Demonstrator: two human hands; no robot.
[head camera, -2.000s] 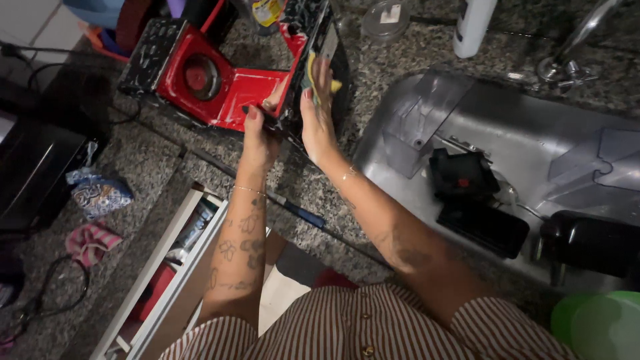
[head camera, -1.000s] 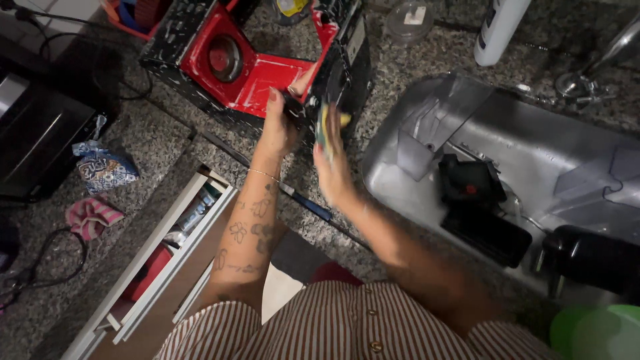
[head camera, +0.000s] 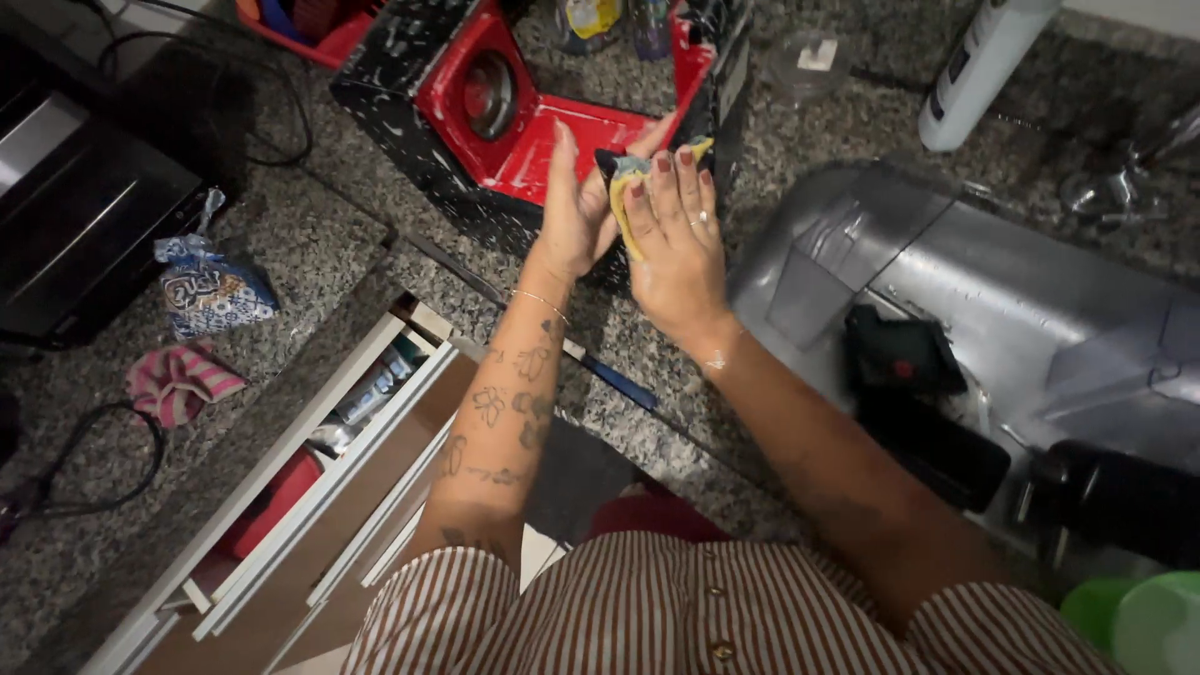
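A red and black appliance housing (head camera: 562, 141), streaked with white suds, rests on the granite counter beyond my hands. My left hand (head camera: 581, 211) is at its near edge, thumb raised, fingers partly hidden behind a small dark part (head camera: 607, 161) by the sponge. My right hand (head camera: 680, 239) presses a yellow sponge (head camera: 626, 220) with its fingers flat over it, close to the fingers of my left hand. What lies beneath the sponge is mostly hidden.
Right, a steel sink (head camera: 825, 206) holds clear plastic pieces and black parts. A blue-handled knife (head camera: 614, 380) lies near the counter edge above an open drawer (head camera: 375, 375). A spray can (head camera: 984, 70), a blue packet (head camera: 211, 286), a pink striped cloth (head camera: 183, 382) and a black appliance (head camera: 84, 206) stand around.
My right hand has moved from the housing's outer side onto the sponge beside my left hand. My left thumb is now lifted away from the housing's edge.
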